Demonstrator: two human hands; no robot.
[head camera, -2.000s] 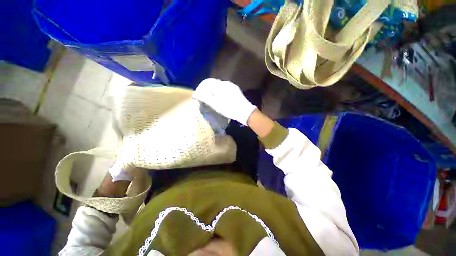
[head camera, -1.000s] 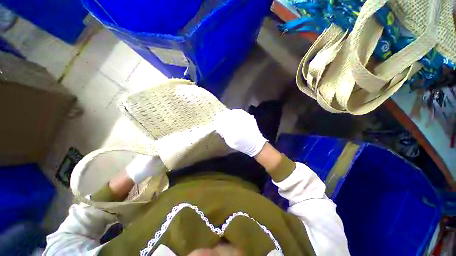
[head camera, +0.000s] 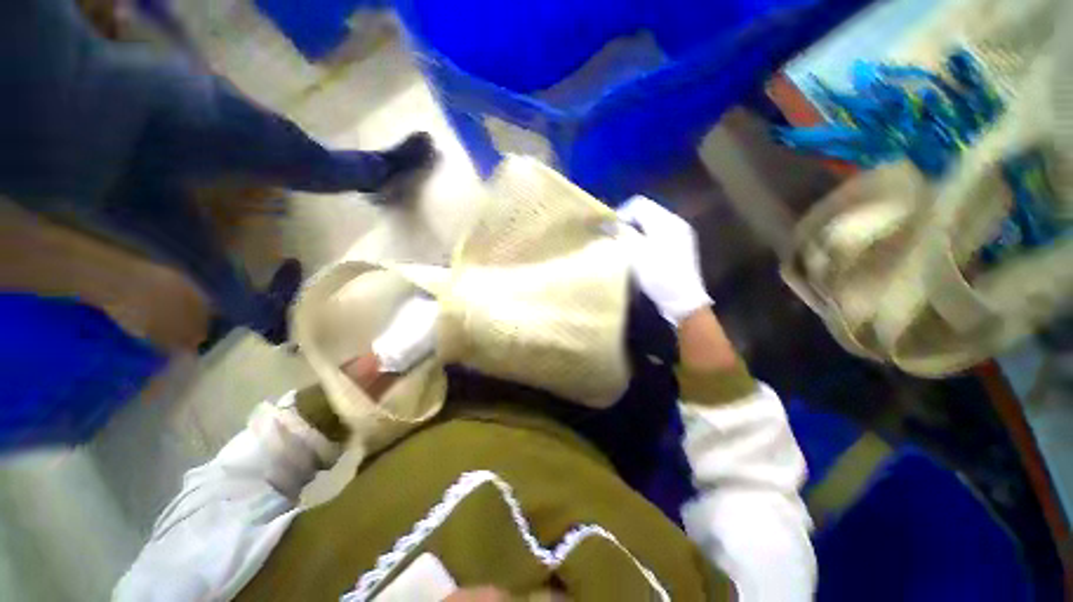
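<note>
A cream straw tote bag (head camera: 541, 282) lies over my lap, its woven side facing up. My left hand (head camera: 407, 334), in a white glove, is at the bag's left end, with a beige handle loop (head camera: 308, 308) around the wrist; its fingertips are partly hidden. My right hand (head camera: 667, 259), in a white glove, grips the bag's upper right edge. The picture is blurred, and no lining shows.
Stacked bags with beige straps (head camera: 871, 253) and blue print trim (head camera: 906, 112) lie on a red-edged table at right. Blue bins stand ahead (head camera: 530, 47) and at lower right (head camera: 930, 529). A person's dark-clothed legs (head camera: 235, 141) are at upper left, over pale floor.
The view has swung left. The bag has turned, and my right hand is now farther up its right edge. A person's legs have come into view at upper left.
</note>
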